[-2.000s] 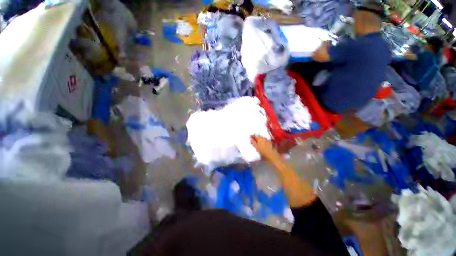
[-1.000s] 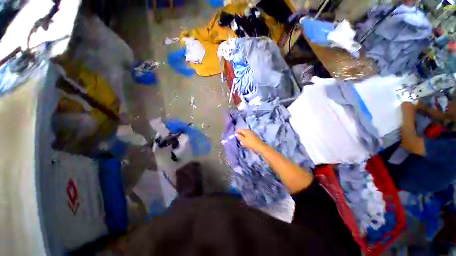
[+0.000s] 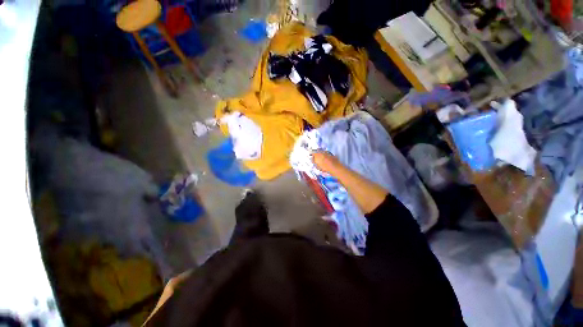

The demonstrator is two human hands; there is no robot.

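My right hand [image 3: 318, 161] is small and blurred, at a bunch of white strips [image 3: 307, 151] on the near left corner of a cloth-filled crate. Whether its fingers grip the strips cannot be told. Light grey-blue cloth [image 3: 374, 150] fills the crate, and pale strips hang over its red side [image 3: 318, 193]. My left hand is out of the picture; only a bit of left forearm shows at the lower left.
A yellow cloth [image 3: 275, 108] with black-and-white pieces [image 3: 313, 70] lies ahead. Blue scraps [image 3: 228, 163] lie on the floor [image 3: 256, 211]. A wooden stool [image 3: 139, 15] stands far left. A table [image 3: 511, 217] with blue and white pieces is at the right.
The view has moved forward past the red crate and the seated person. The white pile is out of view. My right hand has moved from the grey cloth to the white strips.
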